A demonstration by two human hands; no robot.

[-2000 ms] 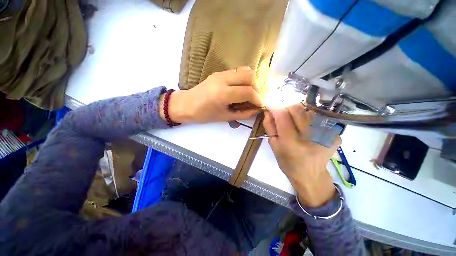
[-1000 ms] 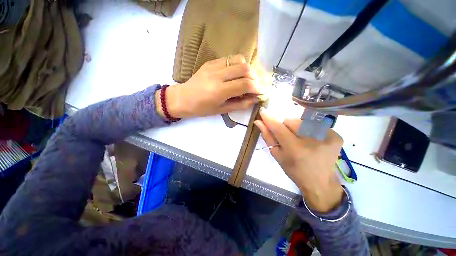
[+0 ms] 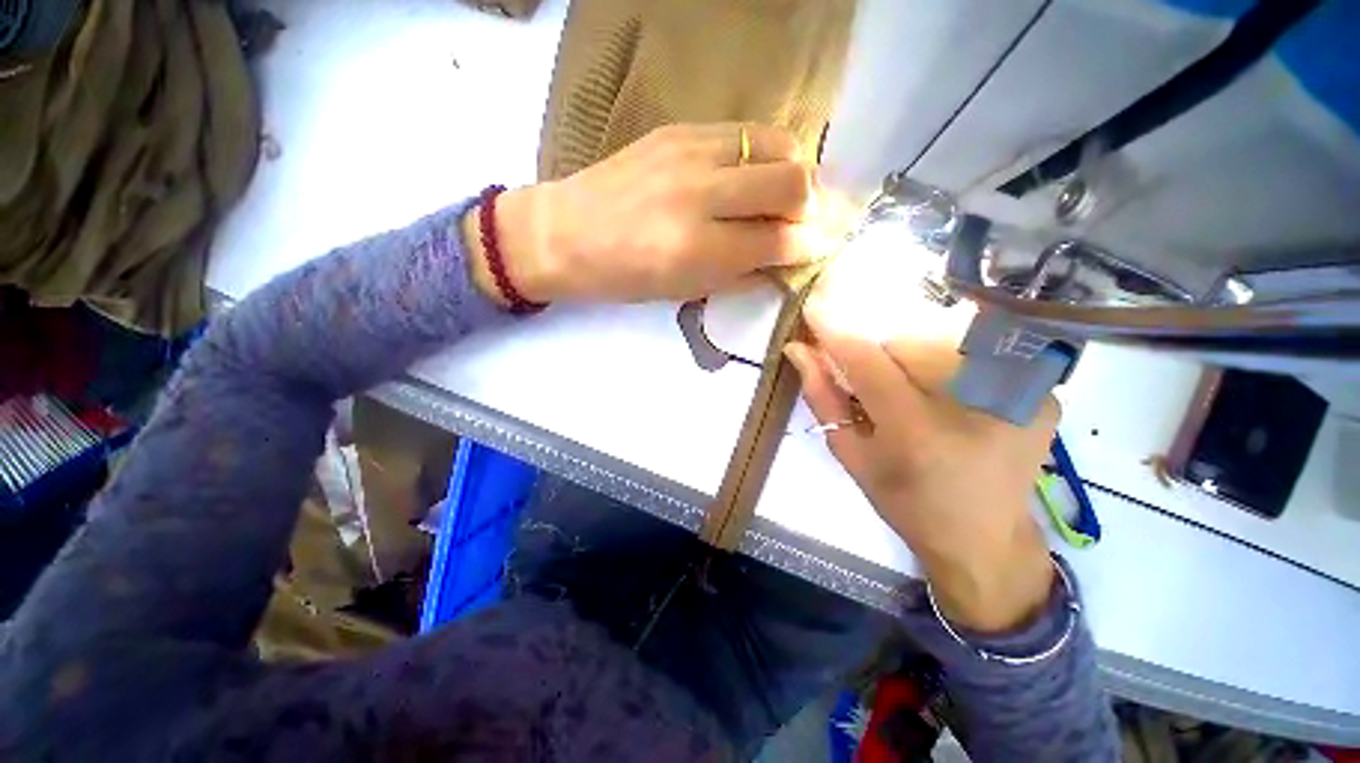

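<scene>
A brown ribbed pocket piece (image 3: 671, 75) lies flat on the white table, left of the sewing machine head. My left hand (image 3: 671, 216) presses on its near edge, fingertips at the glare by the needle. A brown zipper tape (image 3: 758, 432) runs from under my fingers down over the table's front edge. My right hand (image 3: 925, 455) has its thumb and forefinger at the tape's right side, just below the presser foot (image 3: 913, 209). Glare hides the needle and the fingertips' exact contact. A grey guard (image 3: 1014, 365) covers part of my right hand.
A small curved grey piece (image 3: 701, 336) lies left of the tape. Green and blue snips (image 3: 1068, 499) and a dark phone (image 3: 1250, 440) lie at right. Brown cloth pieces (image 3: 127, 149) are heaped at far left. A blue crate (image 3: 474, 522) stands below the table edge (image 3: 597, 465).
My left hand has moved slightly up, beside the brown piece. More of the curved grey piece shows. The camera view has shifted; both hands remain at the work.
</scene>
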